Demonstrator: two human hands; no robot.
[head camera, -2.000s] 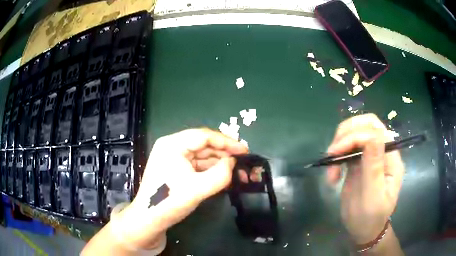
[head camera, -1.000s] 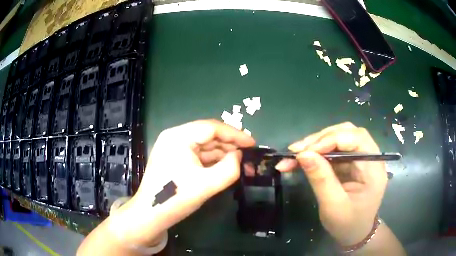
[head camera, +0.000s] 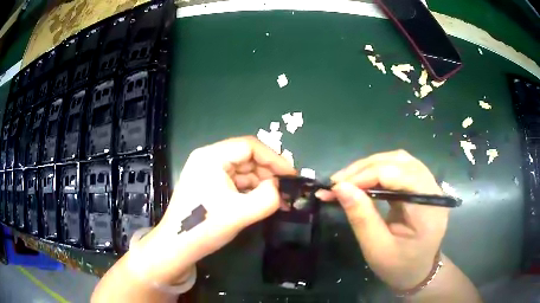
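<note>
A black phone housing (head camera: 288, 248) hangs low over the green bench, its top end between my hands. My left hand (head camera: 222, 195) pinches its upper left edge between thumb and fingers. A dark patch (head camera: 192, 218) is stuck on the back of that hand. My right hand (head camera: 394, 213) holds black tweezers (head camera: 414, 197) almost level, their tip at the housing's top end, where fingers and blur hide the exact contact. A small white piece (head camera: 308, 173) shows at the housing's top edge.
A black blister tray of housings (head camera: 157, 160) fills the left side. White liner scraps (head camera: 270, 139) lie beyond my left hand. Cream scraps (head camera: 402, 72) lie near a red-edged smartphone (head camera: 427, 40). A second black tray (head camera: 529, 177) is at the right edge. A white ledge (head camera: 284, 8) runs behind.
My right hand has moved left from apart to the housing's top end, bringing the tweezers with it. The white piece at the top edge now shows. My left hand keeps its hold.
</note>
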